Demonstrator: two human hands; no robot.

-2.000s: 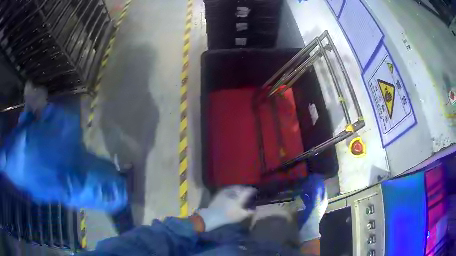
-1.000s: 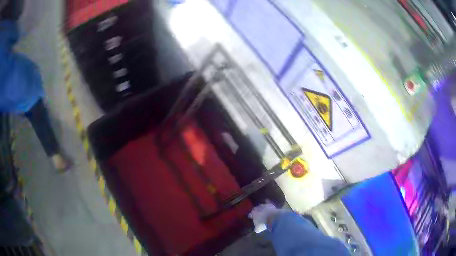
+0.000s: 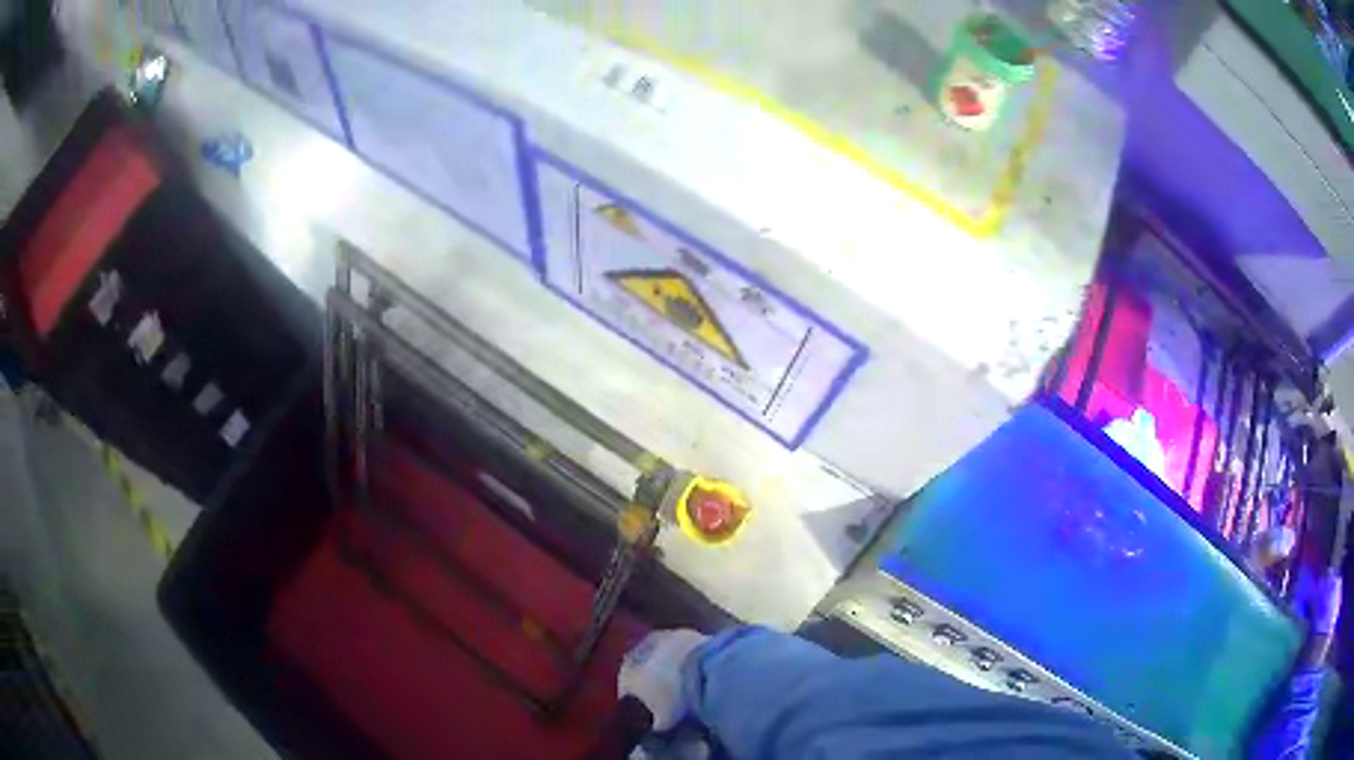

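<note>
A large black bin (image 3: 223, 579) with a flat red area (image 3: 371, 653) inside stands at the lower left. A brown-grey tubular frame (image 3: 446, 319) leans in it and over its machine-side rim. What looks like my left hand (image 3: 661, 676), in a white glove, is at the bin's near right corner below the frame; its blue sleeve comes in from the lower right. Its fingers are blurred, and I cannot tell whether it grips the rim. A blue sleeve-like shape at the lower right edge may be my right arm; no right hand can be made out.
A red emergency stop button (image 3: 714, 511) sits beside the frame. A knobbed control panel (image 3: 950, 639) edges the teal-blue top (image 3: 1084, 549), with a pink-lit bay behind. A green container (image 3: 983, 74) stands on the white machine (image 3: 891, 238). Stacked black bins (image 3: 164, 319) are at left.
The view has swung right, so bins and frame have moved left and tilted. The other person at left has left view. Two gloved hands showed earlier; one shows clearly now, at the bin corner.
</note>
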